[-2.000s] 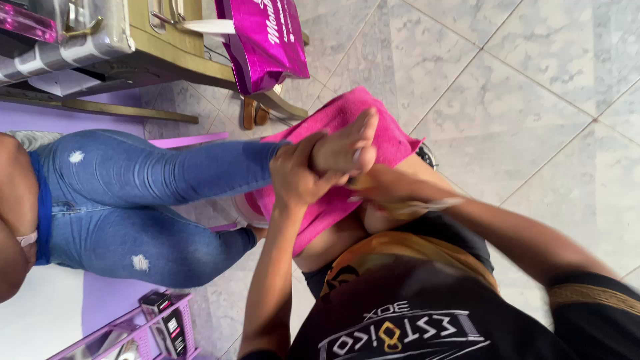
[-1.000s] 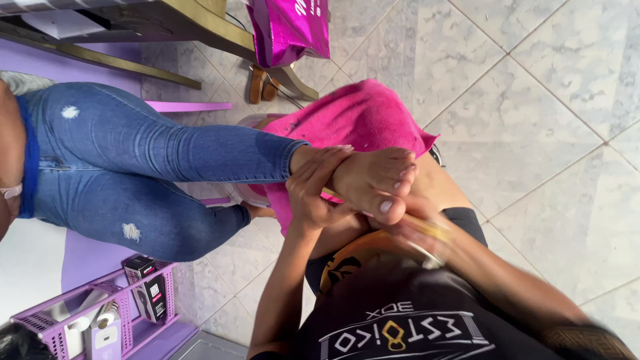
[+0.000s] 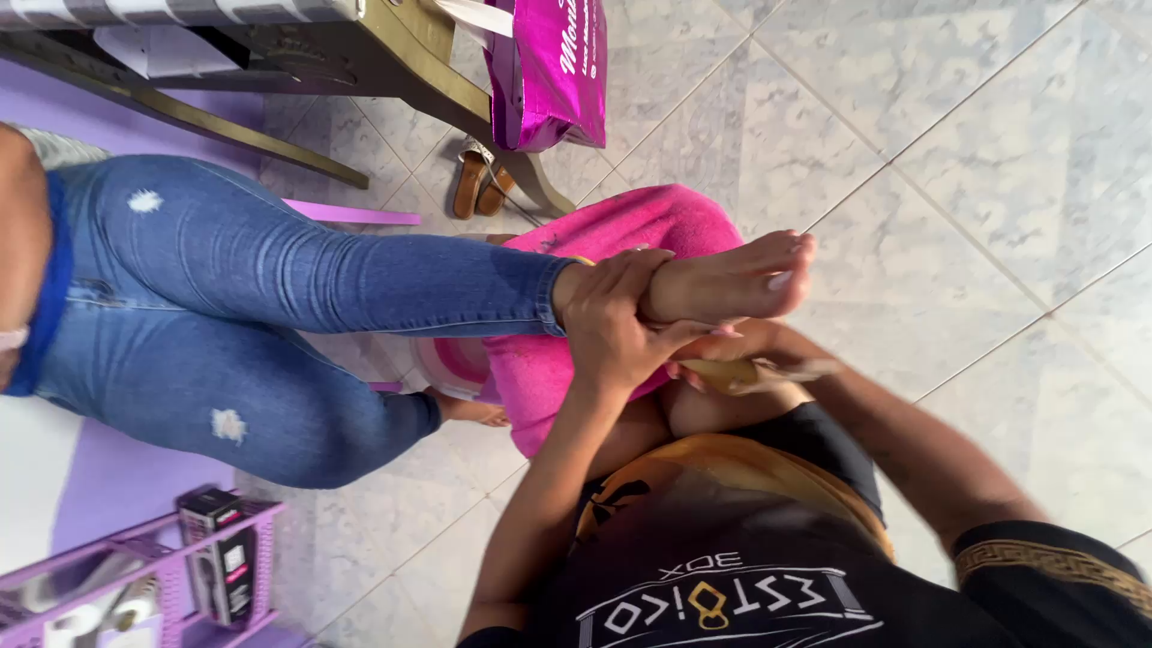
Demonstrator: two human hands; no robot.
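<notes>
My left hand [image 3: 616,315] is wrapped around the ankle of another person's bare foot [image 3: 729,279], just beyond the hem of their blue jeans [image 3: 450,279]. The foot points right, its toes nearest the right side. Below the sole is my right hand [image 3: 751,340], partly hidden by the foot and blurred. Beside it is a yellowish item [image 3: 724,373] with a pale, translucent part; whether it is held or worn at the wrist I cannot tell. A pink towel [image 3: 666,225] lies over my lap, under the raised leg.
A gold-coloured table leg [image 3: 432,99] and a magenta bag [image 3: 567,90] with writing are at the upper left and top. Brown sandals [image 3: 470,184] lie on the tiled floor. A pinkish basin [image 3: 450,360] stands behind the towel. At bottom left is a purple basket [image 3: 171,585] holding boxes.
My left hand stays around the ankle. My right hand has moved from the toe end, where it was blurred a second ago, to below the sole.
</notes>
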